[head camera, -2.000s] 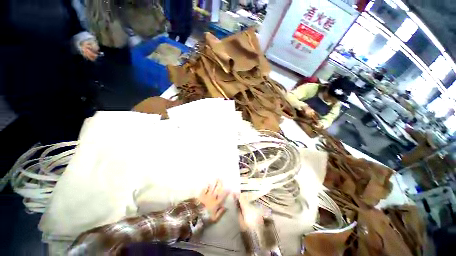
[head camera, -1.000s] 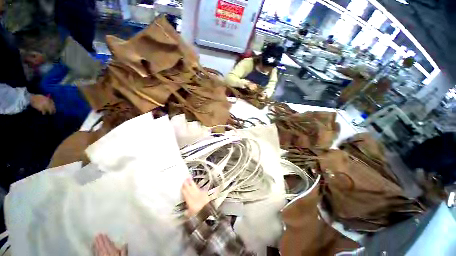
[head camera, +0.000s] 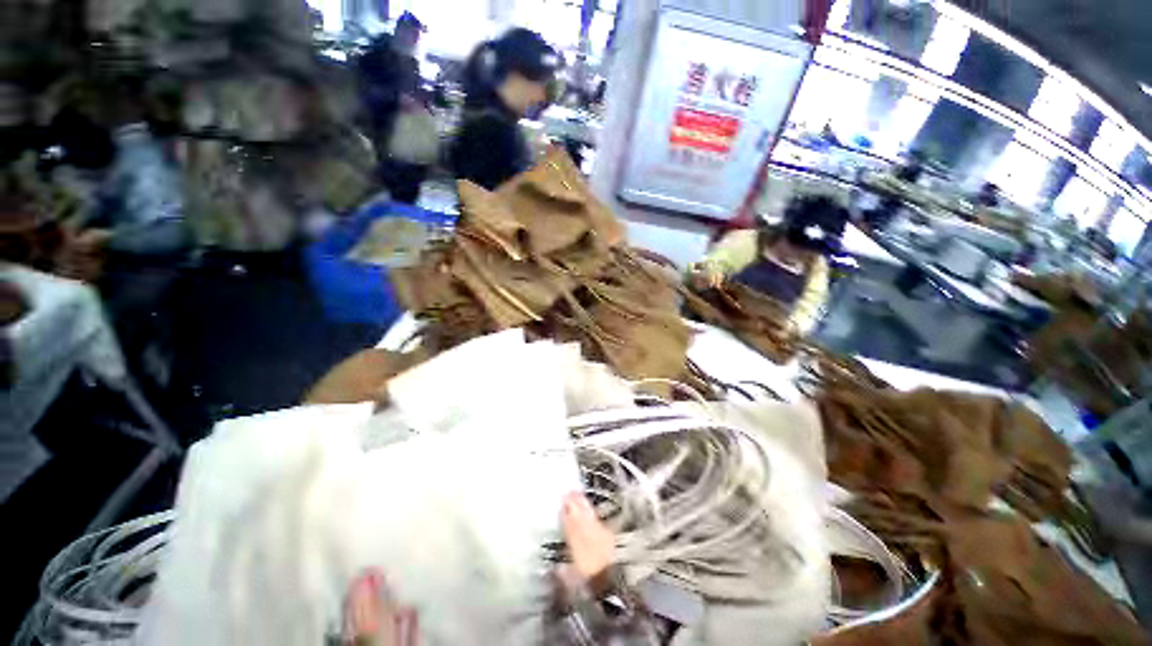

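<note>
A stack of cream bag panels (head camera: 341, 505) lies in front of me, overexposed. Cream handles (head camera: 682, 480) bunch in loops at its right end, and more loops (head camera: 95, 574) hang at its left end. My left hand (head camera: 379, 612) is at the bottom edge of the picture, cut off and blurred, over the panels. My right hand (head camera: 588, 540) rests at the right edge of the panels, beside the handle loops. It is blurred, and whether it grips anything cannot be told.
Tan bag parts (head camera: 543, 259) are heaped behind the stack, and more tan pieces (head camera: 960, 480) lie to the right. A blue crate (head camera: 354, 271) stands behind left. A seated person (head camera: 771, 271) works across the table. Another person (head camera: 493, 120) is farther back.
The view swung right and then back left. My left hand is now low on the panels, apart from my right hand. The top panels at the back lie shifted compared with the first frame.
</note>
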